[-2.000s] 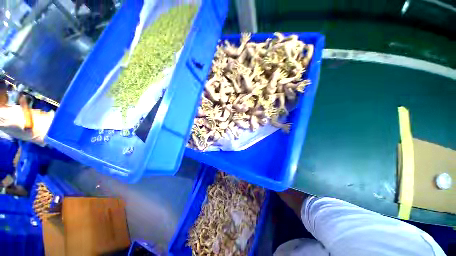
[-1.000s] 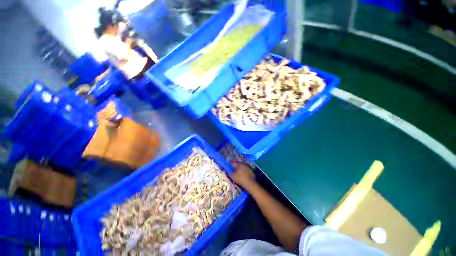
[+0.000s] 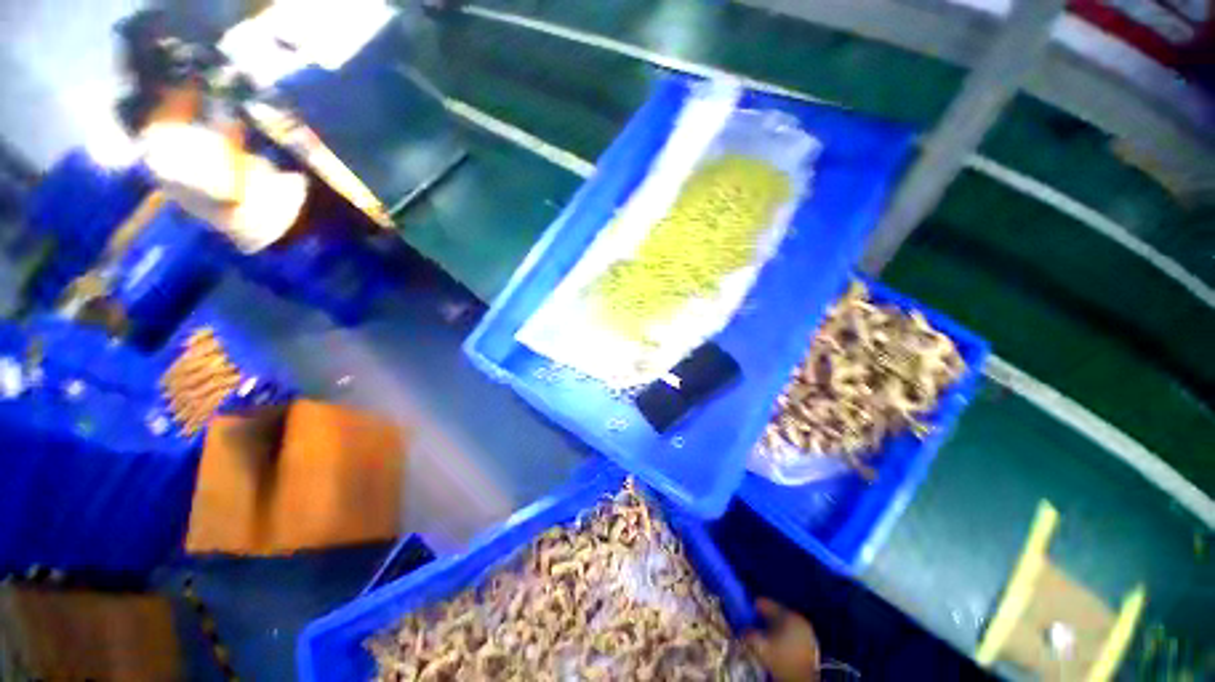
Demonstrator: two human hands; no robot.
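Observation:
A blue crate (image 3: 466, 581) heaped with beige moulded parts (image 3: 573, 600) and whitish sheets is at the bottom centre, cut off by the lower edge. What looks like my right hand (image 3: 789, 642) is at its right rim, small, blurred and partly cut off. The fingers appear closed on the rim, partly hidden. My left hand is not in view.
A blue ring tray (image 3: 826, 227) with yellow-green rings and a dark flat rectangle (image 3: 689, 386) overlaps another crate of beige parts (image 3: 873, 373). A board with yellow strips (image 3: 1019, 586) lies on the green bench. Cartons (image 3: 333, 473) stand left; a person (image 3: 220, 180) is behind.
The view has swung. The beige parts crate, low beside the bench at first, came up into view with my hand at its rim and now sits lower in the picture.

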